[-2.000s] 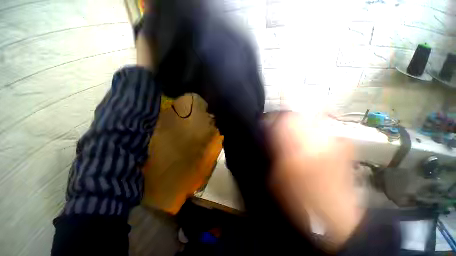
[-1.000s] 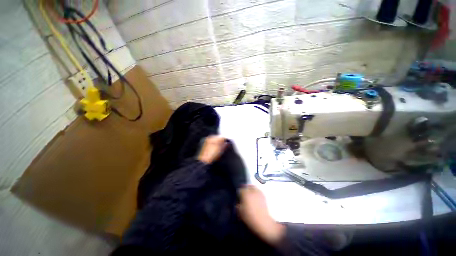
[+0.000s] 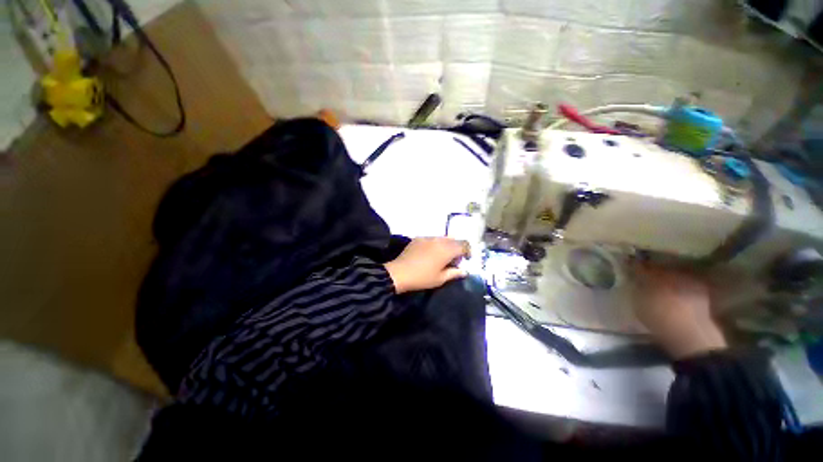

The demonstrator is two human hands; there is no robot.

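Observation:
A large black garment [image 3: 262, 207] lies bunched on the white tabletop, left of the cream-white sewing machine [image 3: 632, 198]. My left hand [image 3: 429, 264] rests at the garment's right edge, fingertips close to the lit presser foot [image 3: 505, 269]; its fingers press or pinch the black cloth there. My right hand [image 3: 677, 307] is blurred, under the machine arm to the right of the round plate, and its fingers are partly hidden; I cannot tell whether it holds anything. A narrow black strip [image 3: 541, 336] runs from the foot to the right, passing by my right hand.
A cardboard sheet [image 3: 54, 235] stands at the left, with a yellow plug [image 3: 72, 90] and dark cable above it. A dark-handled tool [image 3: 424, 110] lies at the back edge by the wall. A blue-green spool [image 3: 690, 128] sits on the machine. The table's front edge runs below.
The garment is spread wider on the table and reaches the machine. My left hand has moved right to the needle area. My right hand has left the cloth and moved right, under the machine arm.

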